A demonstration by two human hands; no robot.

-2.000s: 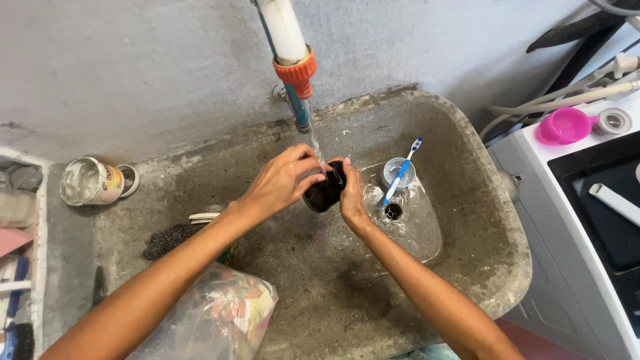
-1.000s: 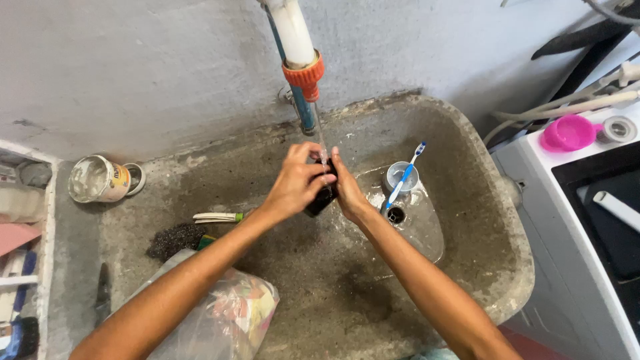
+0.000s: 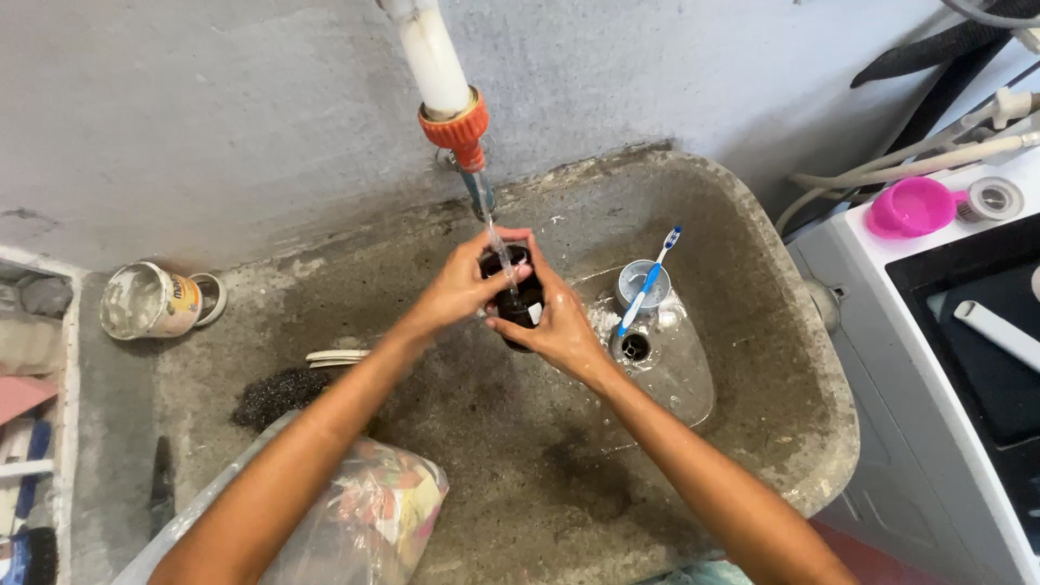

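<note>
Both my hands hold a dark, cup-like container [image 3: 515, 307] over the concrete sink [image 3: 504, 455]. My left hand [image 3: 467, 280] grips it from the left near its rim, and my right hand [image 3: 561, 321] wraps its right side and underside. Water runs onto it from the orange pipe fitting [image 3: 455, 126] on the white pipe [image 3: 432, 61]. To the right, a blue and white toothbrush [image 3: 650, 284] lies across a small round cup [image 3: 636, 291] beside the drain [image 3: 634, 347].
A dark scouring pad [image 3: 280, 396] and a plastic bag [image 3: 374, 504] lie at the left of the sink. A stained tub [image 3: 150, 301] lies on the left ledge. A pink cup [image 3: 912, 208] stands on the white appliance [image 3: 869, 309] at right.
My hands have shifted their hold on the dark container; its opening now shows under the stream, with fingers of both hands around it.
</note>
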